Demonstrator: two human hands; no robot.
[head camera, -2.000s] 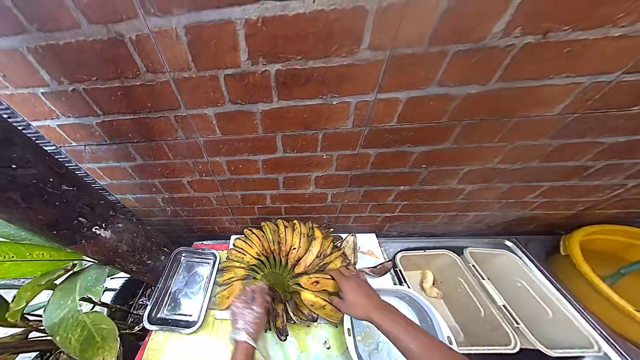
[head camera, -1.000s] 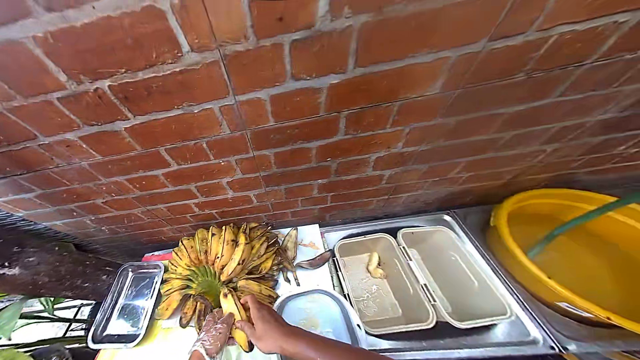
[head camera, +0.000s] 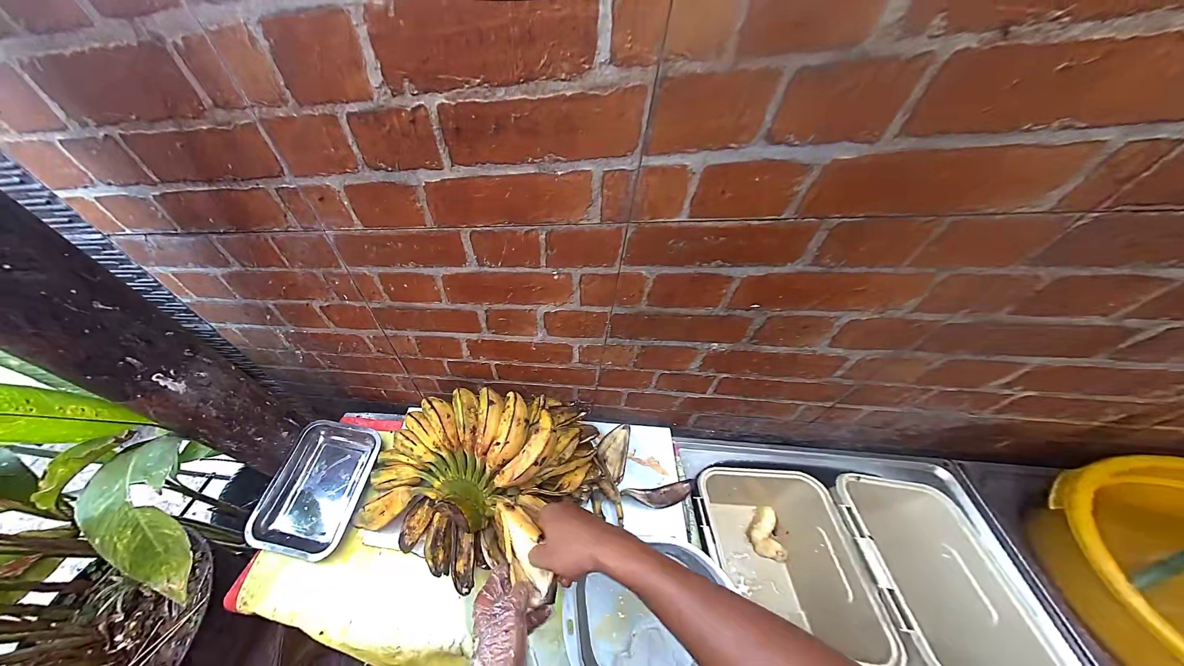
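Note:
A large bunch of ripe yellow bananas (head camera: 472, 462) with dark spots lies on a white board. At its front right, my right hand (head camera: 572, 544) grips a banana (head camera: 520, 535) whose pale flesh partly shows. My left hand (head camera: 502, 615), in a clear plastic glove, is closed around the lower end of the same banana. Right of the bunch lie dark pieces of peel (head camera: 659, 495). A peeled banana (head camera: 765, 534) rests in the left beige container (head camera: 814, 555).
A metal tray (head camera: 314, 490) stands left of the bunch, near potted plants (head camera: 139, 518). A second beige container (head camera: 953, 555), a yellow tub (head camera: 1101, 546) and a round-cornered bowl (head camera: 638, 610) stand to the right. A brick wall (head camera: 592, 277) rises behind.
My left hand, apart from the right two seconds ago, is now beside it at the front banana. Pale flesh shows on that banana now. The view has swung right and back.

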